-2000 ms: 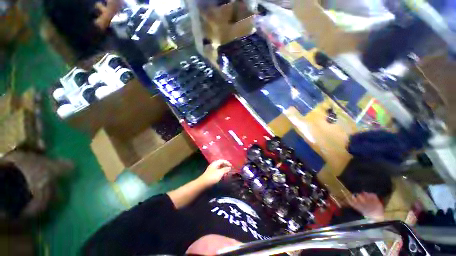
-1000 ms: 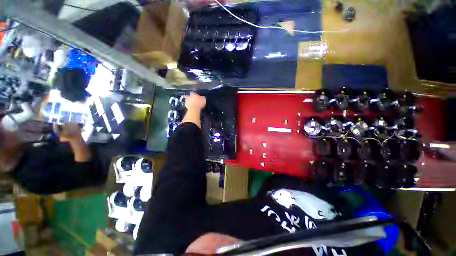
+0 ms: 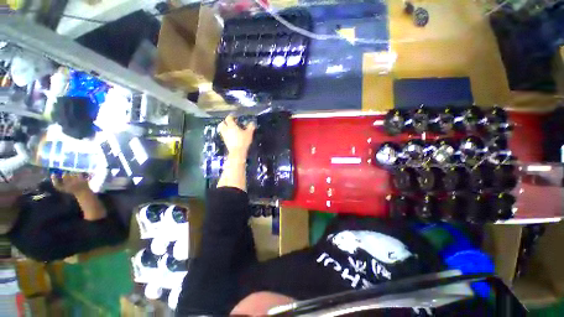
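My left hand [image 3: 237, 135] reaches in a black sleeve over the black blister tray [image 3: 272, 151] at the left end of the red mat. Its thumb and fingers are bent at small shiny parts near the tray's far side. Whether they hold one is too blurred to tell. My right hand is not in view. Glossy black round housings [image 3: 427, 179] stand in close rows on the right part of the red mat [image 3: 337, 133]. One of the rows shows bright silvery faces.
A spare black gridded tray [image 3: 263, 56] lies beyond the bench edge, beside an open carton [image 3: 179, 46]. White units [image 3: 162, 247] fill a box at the lower left. Another person's arm [image 3: 91, 204] is at the far left. A blue stool [image 3: 470, 263] is at the lower right.
The view has turned since two seconds ago. My left hand went from the mat's near edge beside the housings to the tray, and over the last second its fingers opened somewhat there.
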